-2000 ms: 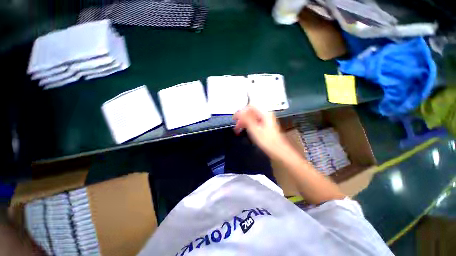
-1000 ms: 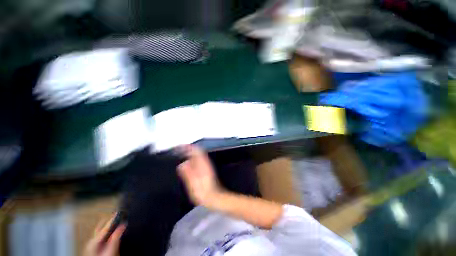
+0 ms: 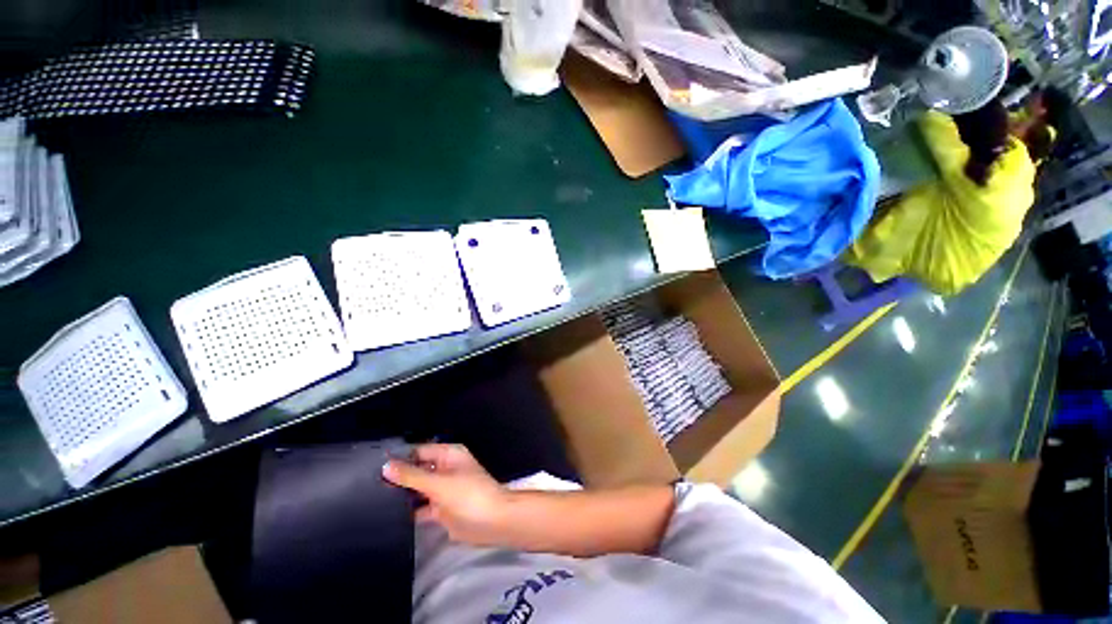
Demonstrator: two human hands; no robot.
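My right hand (image 3: pixel 454 491) grips the upper right edge of a black adhesive pad sheet (image 3: pixel 329 524), held below the bench edge. My left hand does not show clearly; the sheet's lower end is cut off by the frame. Four white perforated covers stand in a row on the bench: far left (image 3: pixel 104 390), second (image 3: pixel 262 339), third (image 3: pixel 400 289) and right (image 3: pixel 513 272). The right cover has two black dots at its upper corners and fainter round marks at its lower corners. The other three show no black corner dots.
Stacked covers (image 3: pixel 31 207) and dotted used sheets (image 3: pixel 159 77) lie on the green bench (image 3: pixel 402 146). Cartons (image 3: pixel 756 408) stand below its edge. A yellow note (image 3: pixel 678 239), blue cloth (image 3: pixel 793 183) and plastic wrapping (image 3: pixel 719 61) are right. A person in yellow sits beyond.
The view has swung right, so covers appear further left. My right hand has left the covers' edge and now holds the black sheet. My left hand, seen at lower left earlier, has dropped out.
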